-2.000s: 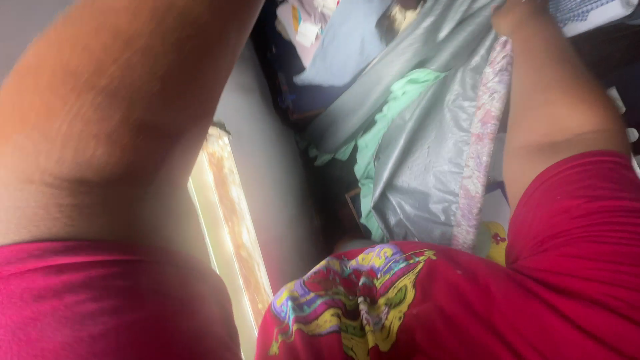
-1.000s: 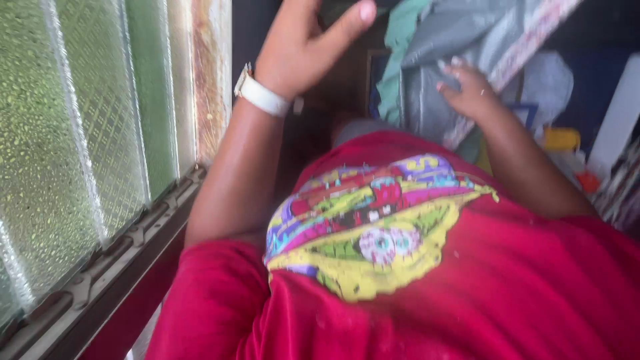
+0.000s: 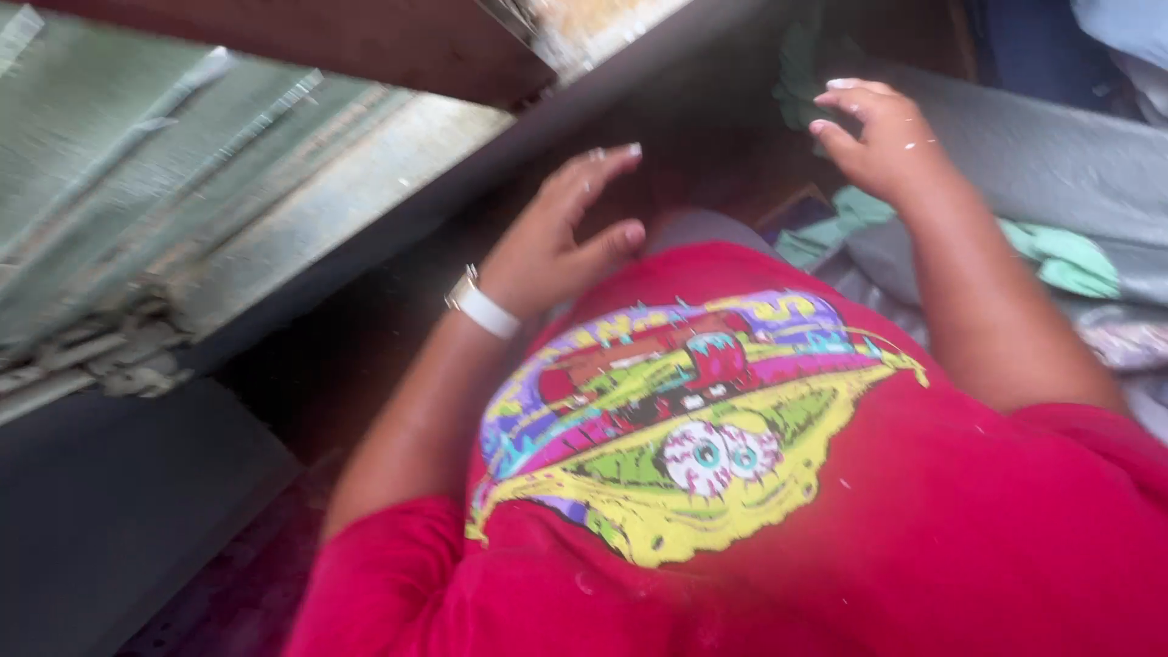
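My left hand [image 3: 561,237] is raised in front of my body with its fingers apart and nothing in it. A white-banded watch [image 3: 484,307] is on that wrist. To the right, my right hand [image 3: 881,141] is empty too, its fingers loosely curled and apart. Nearest to it is a grey plastic-like sheet [image 3: 1049,155], and a mint-green ruffled cloth [image 3: 862,219] lies just below the hand. Whether the hand touches either of them is not plain. A strip of pink and white patterned fabric [image 3: 1127,339] shows at the right edge.
On the left is a louvred glass window [image 3: 164,137] with a worn metal frame and a crank mechanism [image 3: 137,351]. Below it stands a dark grey flat-sided object [image 3: 119,511]. Light blue fabric [image 3: 1127,27] shows at the top right. The picture is blurred in places.
Two seconds ago my right hand was at the grey sheet's upper edge; now it is empty, away from there. My left hand, out of frame then, is in view. The view has turned strongly.
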